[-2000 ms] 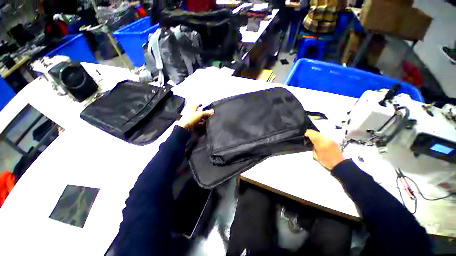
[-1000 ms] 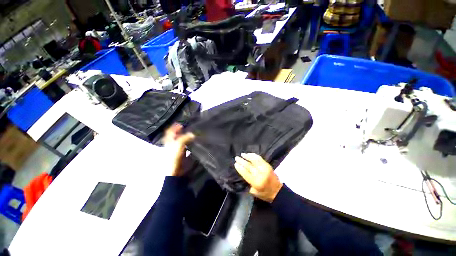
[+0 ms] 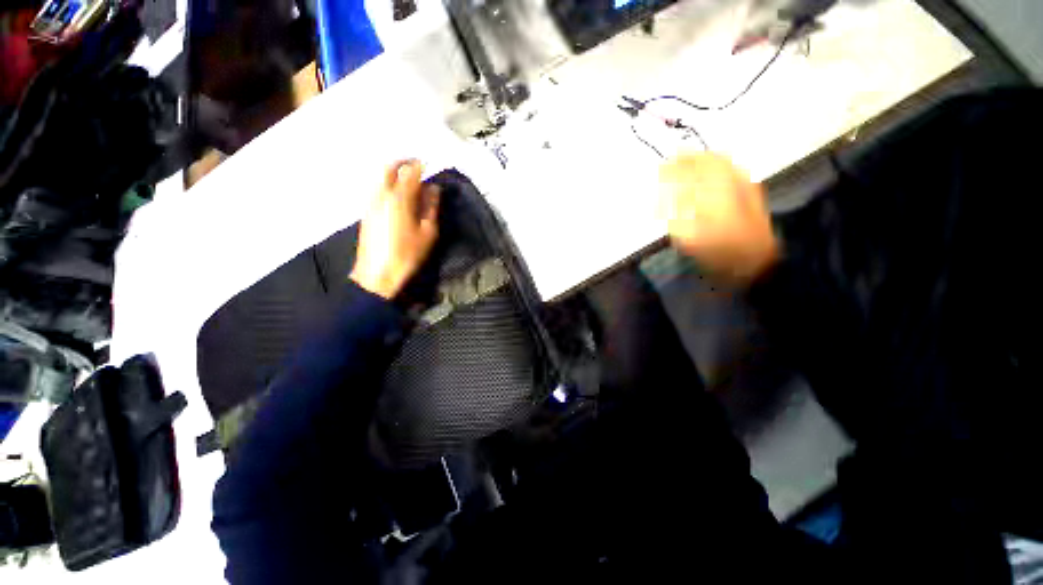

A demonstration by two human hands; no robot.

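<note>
The back panel (image 3: pixel 458 371), with its black mesh face up, lies over the table's front edge. A camouflage band (image 3: pixel 478 283) crosses it. My left hand (image 3: pixel 395 234) lies on the panel's upper part, below the machine's needle area; whether its fingers grip the fabric is unclear. My left sleeve covers part of the panel. My right hand (image 3: pixel 718 217) is blurred, away from the panel, over the table's front edge just below the thread snips (image 3: pixel 673 121). Its fingers cannot be made out.
The sewing machine (image 3: pixel 492 69) stands at the top, cut off by the frame. Another black bag panel (image 3: pixel 109 463) lies at lower left. Piled dark bags (image 3: pixel 57 251) are beyond the table at left. A blue bin (image 3: pixel 347 40) shows at the top.
The view has swung right and tilted. The black bag piece now shows its mesh face and lies nearer the machine. My right hand has left it and moved towards the snips.
</note>
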